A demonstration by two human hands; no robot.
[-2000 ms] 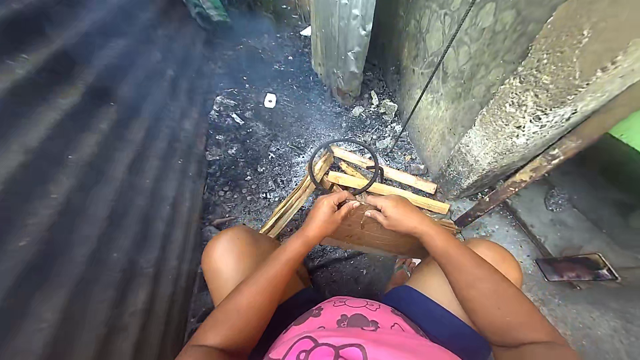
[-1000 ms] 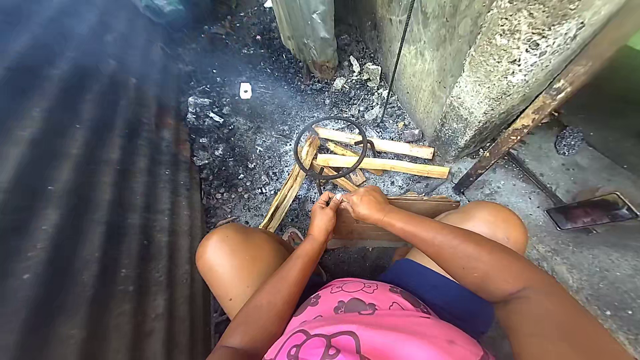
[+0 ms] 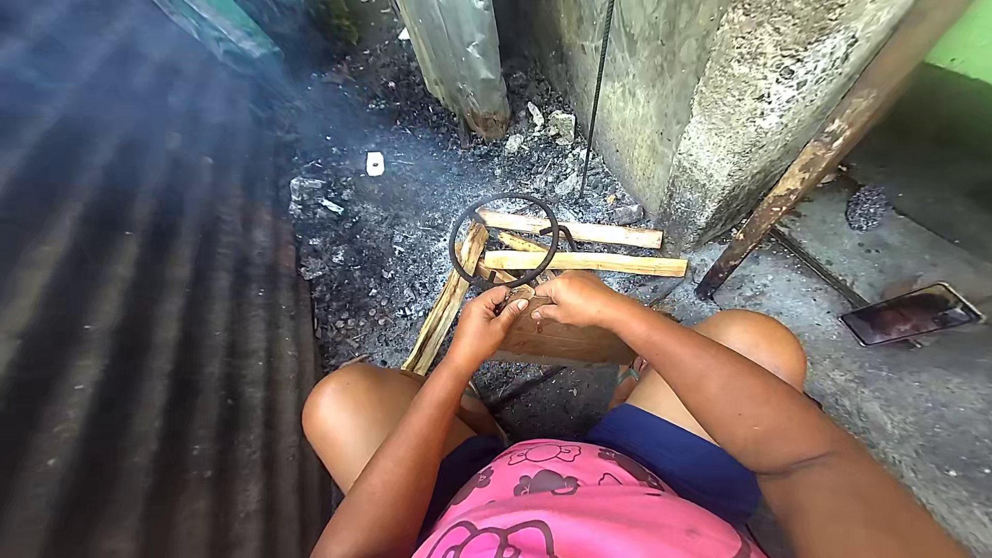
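My left hand (image 3: 490,319) and my right hand (image 3: 575,299) meet at the upper edge of a brown sheet, apparently cardboard (image 3: 570,341), both gripping it, thumbs close together. The sheet slants down toward my right knee. Just beyond my fingertips stands a round black metal ring stand (image 3: 556,240), partly over split firewood. Two pale wood pieces (image 3: 604,263) point right, and a longer split stick (image 3: 446,318) runs down toward my left knee. Shorter pieces lie under the ring. No flame shows.
Corrugated metal sheeting (image 3: 155,325) borders the left. Ash and charcoal (image 3: 364,248) cover the ground, with smoke above. Ahead stand a bent metal sheet (image 3: 463,62), a thin rod (image 3: 597,101) and a concrete post (image 3: 744,116). A rusty bar (image 3: 806,170) and a smartphone (image 3: 913,313) are at right.
My hands have stayed together at the sheet's upper edge, shifting slightly along it. The ring and the firewood look the same. The view has tilted a little.
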